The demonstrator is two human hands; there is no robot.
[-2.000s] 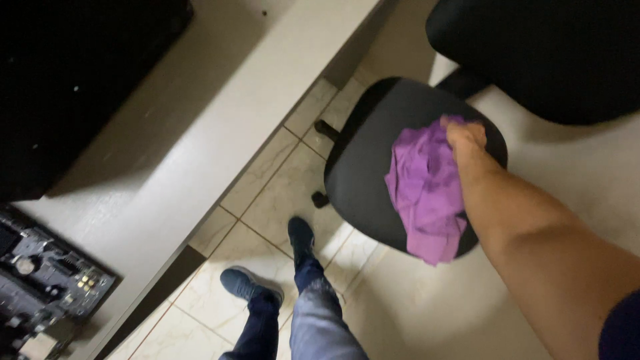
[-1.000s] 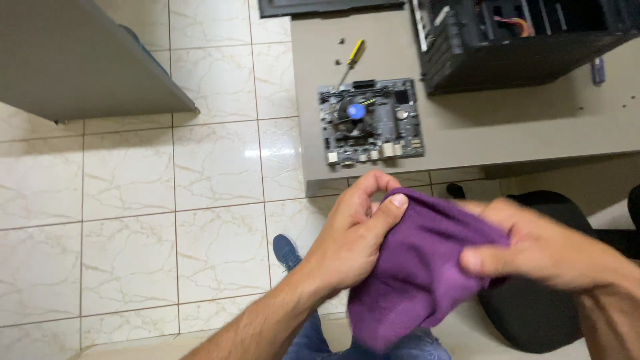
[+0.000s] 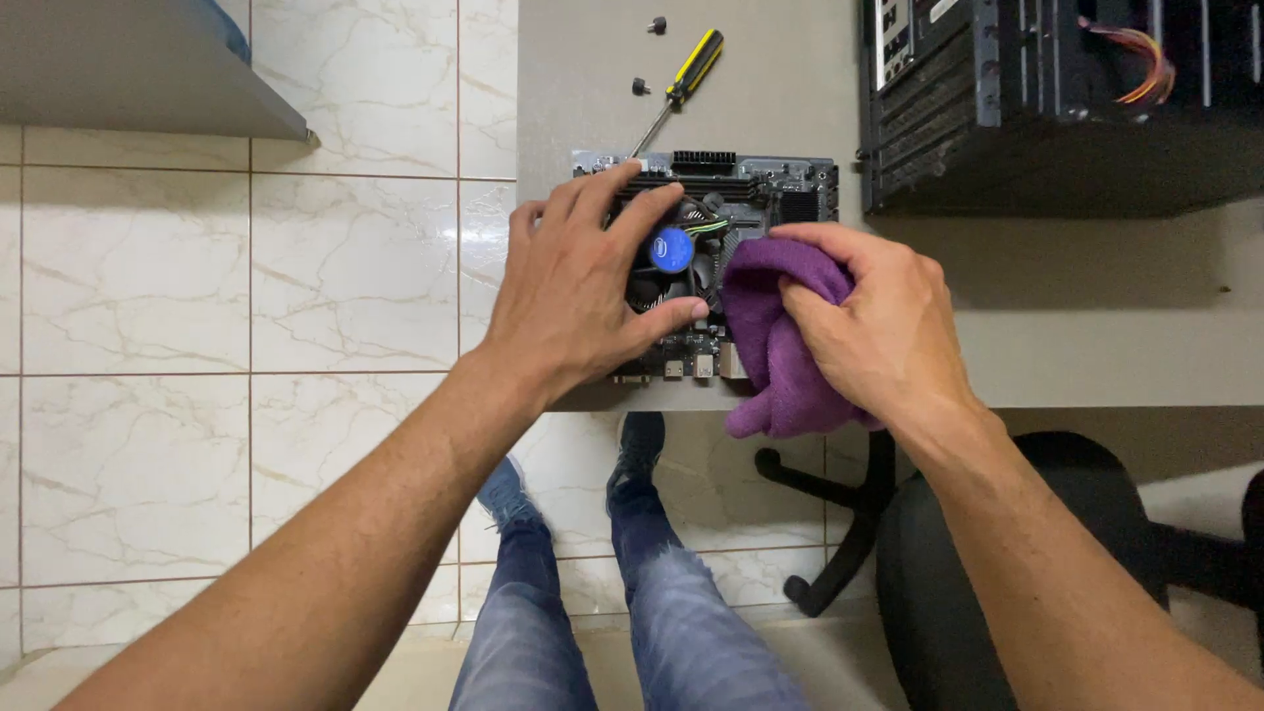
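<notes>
A computer motherboard (image 3: 805,178) lies flat near the table's front edge, with a CPU cooler fan (image 3: 671,251) that has a blue centre. My left hand (image 3: 583,267) is spread over the board's left part, fingers apart around the fan, holding nothing. Bunched purple cloth (image 3: 780,346) is pinched in my right hand (image 3: 869,306), over the board's right part; its lower end hangs past the table edge. A screwdriver (image 3: 695,67) with a yellow and black handle lies behind the board, its shaft reaching the board's back edge.
At the back right of the grey table (image 3: 1066,346) stands a black computer case (image 3: 987,148) with loose coloured wires. Two small black thumbscrews (image 3: 640,87) lie near the screwdriver. A black chair (image 3: 1017,553) is below the table at the right. Another grey panel (image 3: 148,69) juts in at upper left.
The purple cloth was on the chair seat, then between both hands. Now only my right hand holds it, at the motherboard; my left hand has let go and is over the fan.
</notes>
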